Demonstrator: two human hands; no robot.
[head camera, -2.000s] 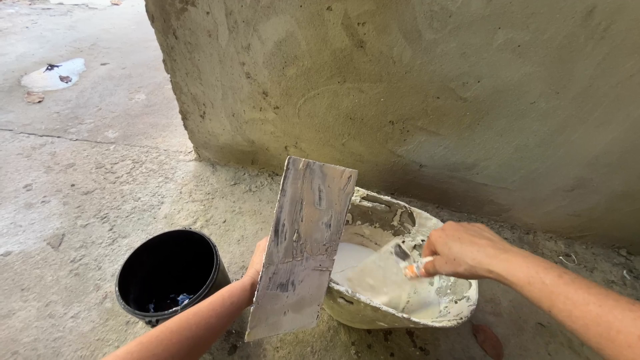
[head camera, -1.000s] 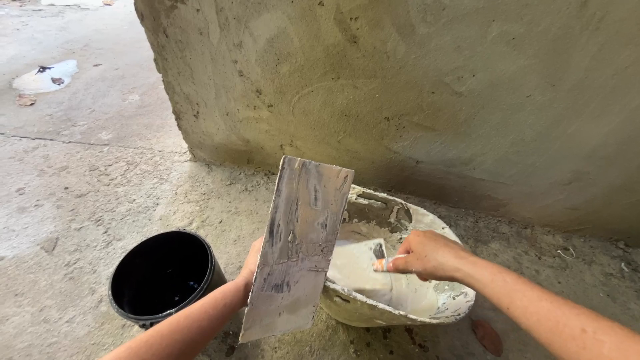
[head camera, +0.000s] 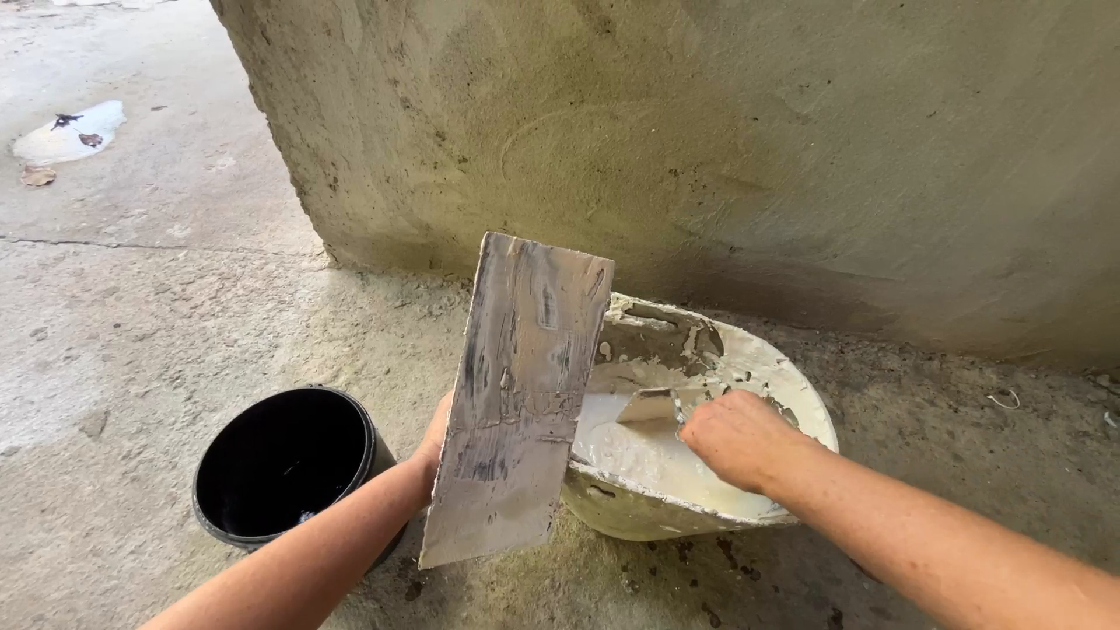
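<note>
My left hand (head camera: 435, 437) is mostly hidden behind a rectangular plastering trowel (head camera: 522, 394), which it holds from below; the flat face toward me is streaked with pale plaster. My right hand (head camera: 739, 437) is closed on a smaller trowel (head camera: 652, 407) with a flat blade, over the inside of a plaster-crusted tub (head camera: 809, 394). The blade dips into wet, cream-coloured plaster (head camera: 647, 459) in the tub. The large trowel overlaps the tub's left rim in view.
A black bucket (head camera: 381, 472) stands left of the tub, under my left forearm, with a little liquid glinting inside. Behind rises a plastered wall (head camera: 656, 131), its left edge rough. A white puddle (head camera: 74, 136) and a dry leaf (head camera: 38, 176) lie on the concrete floor (head camera: 166, 324).
My right hand has moved left and down into the tub, and the small trowel's blade has tilted in the plaster. My left hand holds the large trowel much as before.
</note>
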